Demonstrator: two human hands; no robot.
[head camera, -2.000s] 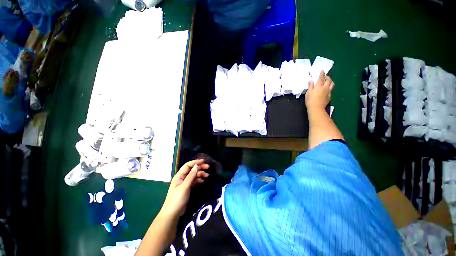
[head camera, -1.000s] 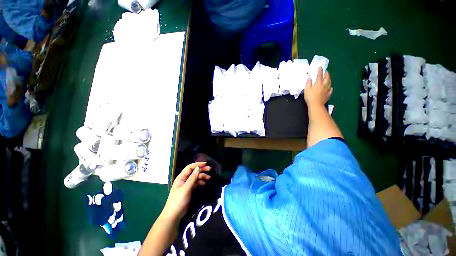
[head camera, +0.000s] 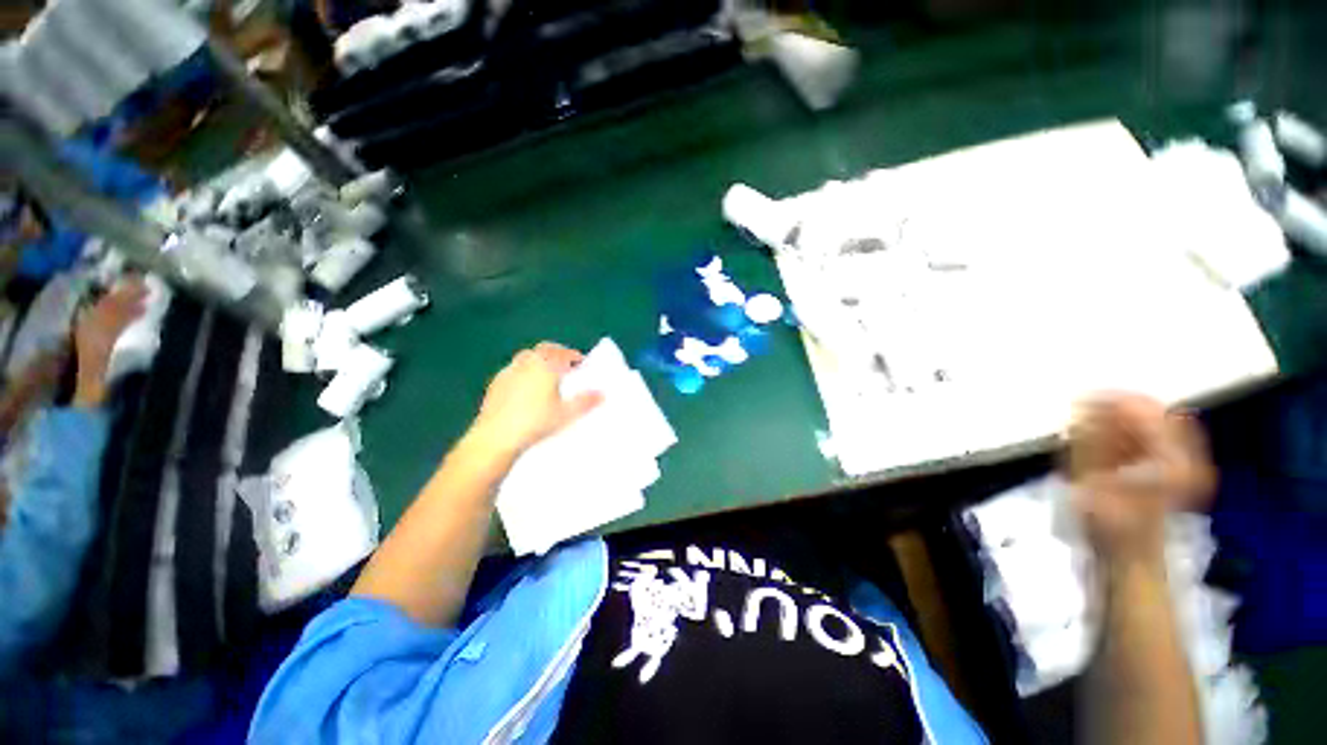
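A fanned stack of white foam sleeves (head camera: 582, 473) lies at the bench's near edge. My left hand (head camera: 536, 396) grips the stack's far edge, thumb on top. My right hand (head camera: 1142, 466) is raised near the pale board's near right edge, motion-blurred; whether it holds anything cannot be told. White cylindrical units lie at the far left of the pale board (head camera: 1004, 349), one end showing (head camera: 757, 214), washed out by glare. Blue and white film discs (head camera: 713, 338) lie between sleeves and board. Wrapped units (head camera: 1036, 582) stand below my right hand, partly hidden by it.
A printed poly bag (head camera: 313, 517) lies at the left bench edge, beside black-and-white stacks (head camera: 182, 495). Loose white units (head camera: 349, 342) are heaped behind it under a grey rail (head camera: 248, 73). Another person's hand (head camera: 109, 328) is at far left. More white sleeves (head camera: 1215, 211) lie on the right.
The view has swung left to the bench. My right hand has left the wrapped unit in the tray and is raised near the board. My left hand has moved onto the sleeves.
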